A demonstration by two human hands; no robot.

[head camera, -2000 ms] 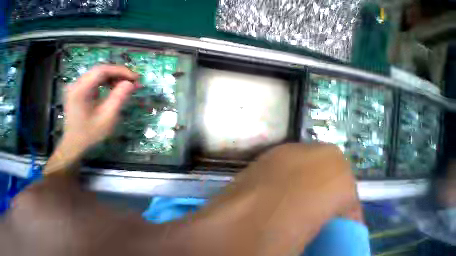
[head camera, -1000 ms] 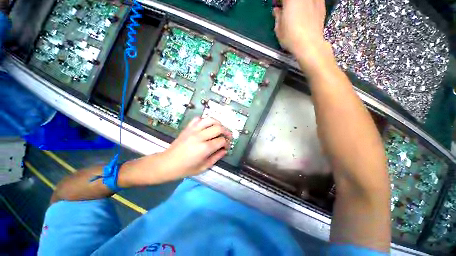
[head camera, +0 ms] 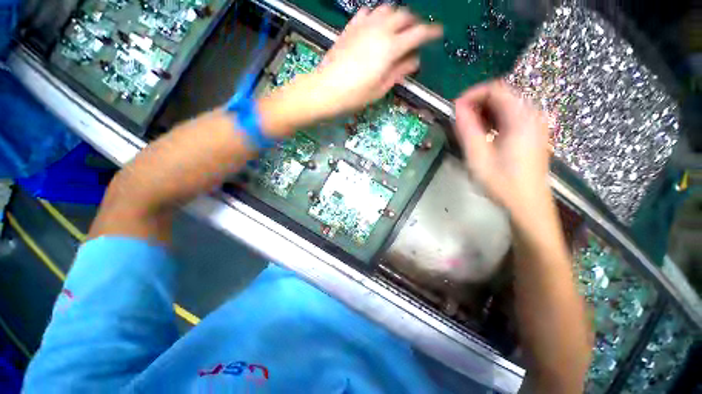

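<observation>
My left hand (head camera: pixel 379 55) is over the far rail and the near edge of the green mat, fingers stretched out and blurred, with nothing visible in it. My right hand (head camera: pixel 504 135) is above the far rail beside the silver component pile (head camera: pixel 608 115). Its thumb and fingers are curled towards each other, and a tiny pale speck shows between them, too blurred to name. The carrier (head camera: pixel 312 185) below holds green circuit boards; the near-right board (head camera: pixel 352 203) and far-right board (head camera: pixel 389 138) show clearly. My left forearm partly covers the two left boards.
A bare pale conveyor gap (head camera: pixel 450 223) lies right of the carrier. Other carriers with boards stand at left (head camera: pixel 127 58) and right (head camera: pixel 608 308). Dark small components (head camera: pixel 481 35) are scattered on the green mat (head camera: pixel 454 65). A blue wrist strap (head camera: pixel 248 119) is on my left wrist.
My left hand has moved from the near-right board up and across to the mat edge. My right hand has come back from the mat towards the far rail. The near-right board is uncovered.
</observation>
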